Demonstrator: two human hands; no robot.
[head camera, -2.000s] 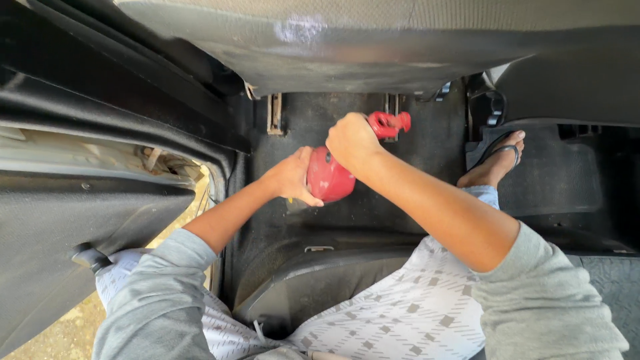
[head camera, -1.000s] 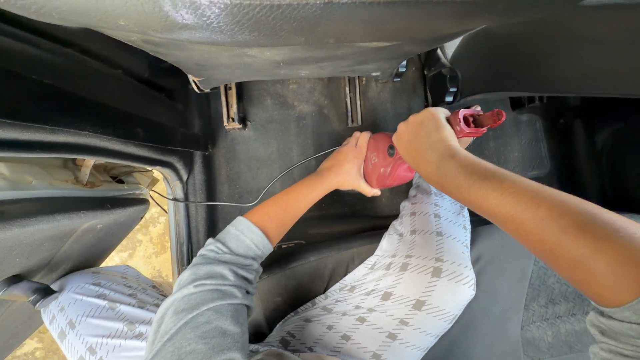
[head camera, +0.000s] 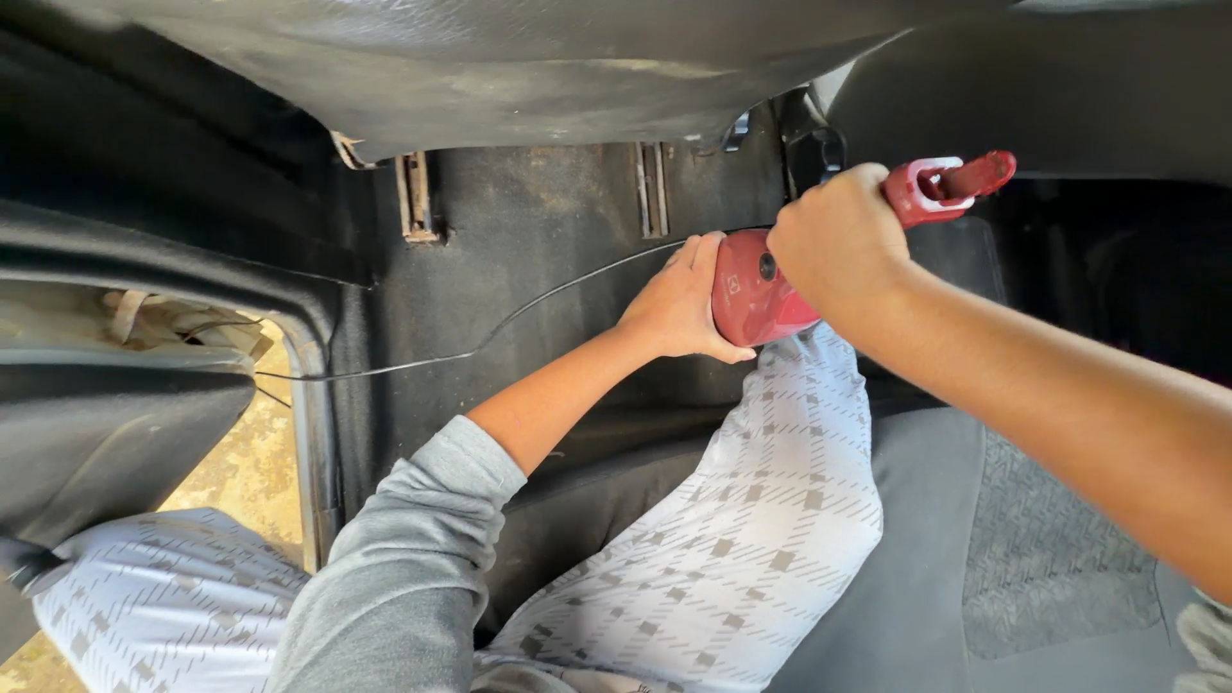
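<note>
A red handheld electric appliance (head camera: 746, 289), probably a small vacuum cleaner, is held between both hands over the car's rear footwell. My left hand (head camera: 683, 303) grips its rounded end, thumb below and fingers on top. My right hand (head camera: 842, 241) is closed around its narrower part. A red end piece with an opening and a protruding tongue (head camera: 948, 188) sticks out beyond my right fist. A thin black cord (head camera: 520, 313) runs from near the appliance across the floor mat and out through the open doorway. The appliance's underside is hidden.
The front seat's back (head camera: 539, 87) overhangs the footwell. Two metal seat rails (head camera: 416, 197) are fixed to the black floor (head camera: 549, 250). At the left are the door sill and the open door (head camera: 106, 443). My patterned trouser leg (head camera: 789, 500) and the grey rear seat (head camera: 1059, 549) lie below.
Both hands have carried the red appliance to the right across the footwell. The cord now stretches to the doorway; it was not visible in the earliest frame. The view has shifted.
</note>
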